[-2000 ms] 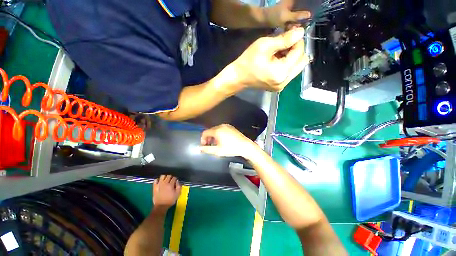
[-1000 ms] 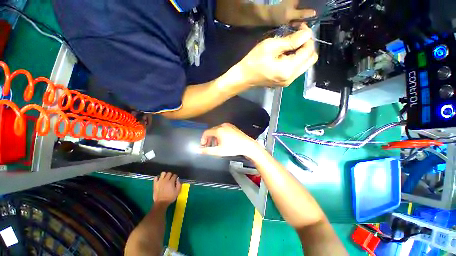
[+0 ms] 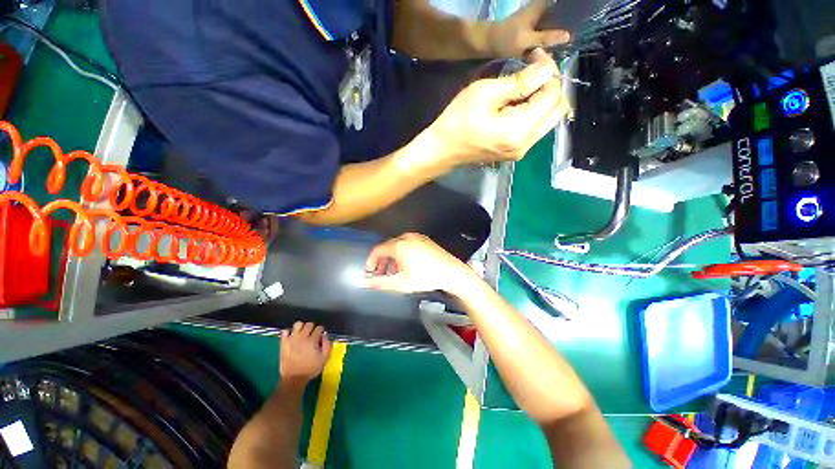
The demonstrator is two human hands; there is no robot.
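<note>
My left hand (image 3: 305,350) lies at the front edge of a dark flat surface (image 3: 320,298), fingers a little apart, with nothing visible in it. My right hand (image 3: 407,264) is over the same surface, fingers curled and thumb near the fingertips. A bright glare lies beside the fingertips, so a thin lead there cannot be made out. Across from me, another person's hands (image 3: 504,110) hold thin wires (image 3: 604,27) beside a black machine mechanism (image 3: 600,119).
A coiled orange air hose (image 3: 165,220) hangs at left by a grey frame (image 3: 119,321). A large black reel (image 3: 137,394) is at lower left. At right are a bent metal bar (image 3: 625,206), loose cables (image 3: 623,267), a blue tray (image 3: 687,348), a red bin (image 3: 671,442) and a control panel (image 3: 783,160).
The other person's hands and wires have shifted slightly by the machine. My two hands have stayed practically in place.
</note>
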